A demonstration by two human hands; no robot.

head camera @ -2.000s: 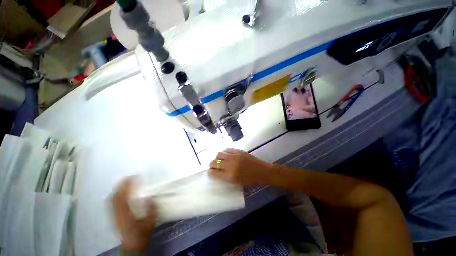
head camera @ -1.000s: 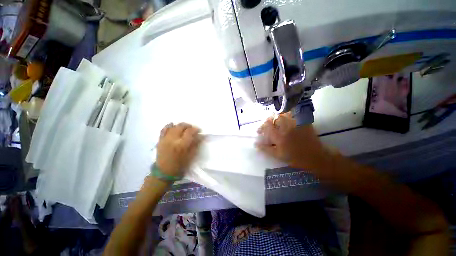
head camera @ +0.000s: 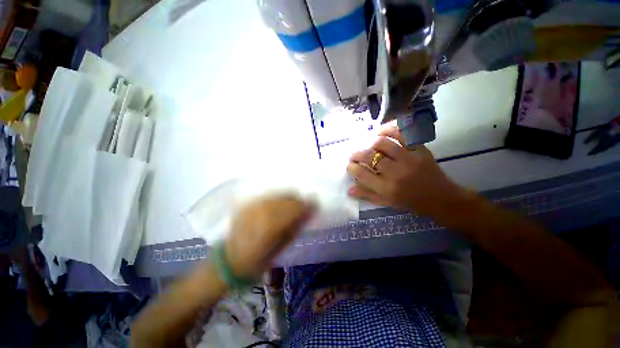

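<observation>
A white fabric piece (head camera: 326, 204) lies at the front of the machine bed, under and between my hands. My right hand (head camera: 398, 173), with a gold ring, lies on its right end just in front of the presser foot, fingertips by the grey attachment (head camera: 417, 126). My left hand (head camera: 266, 228) is blurred over the fabric's left part, with a green band at the wrist; whether it grips the cloth cannot be told. The needle area (head camera: 360, 112) is in bright light and partly hidden by the chrome loop (head camera: 406, 54).
A stack of white cut pieces (head camera: 81, 170) lies at the left table edge. A black smartphone (head camera: 546, 109) lies right of the needle, with snips (head camera: 605, 136) at the right rim. A grey ruler strip (head camera: 180, 254) runs along the table front.
My left hand has moved right and a little lower over the fabric. The fabric corner no longer hangs over the front edge. The right hand stays near the foot. The camera view has shifted closer.
</observation>
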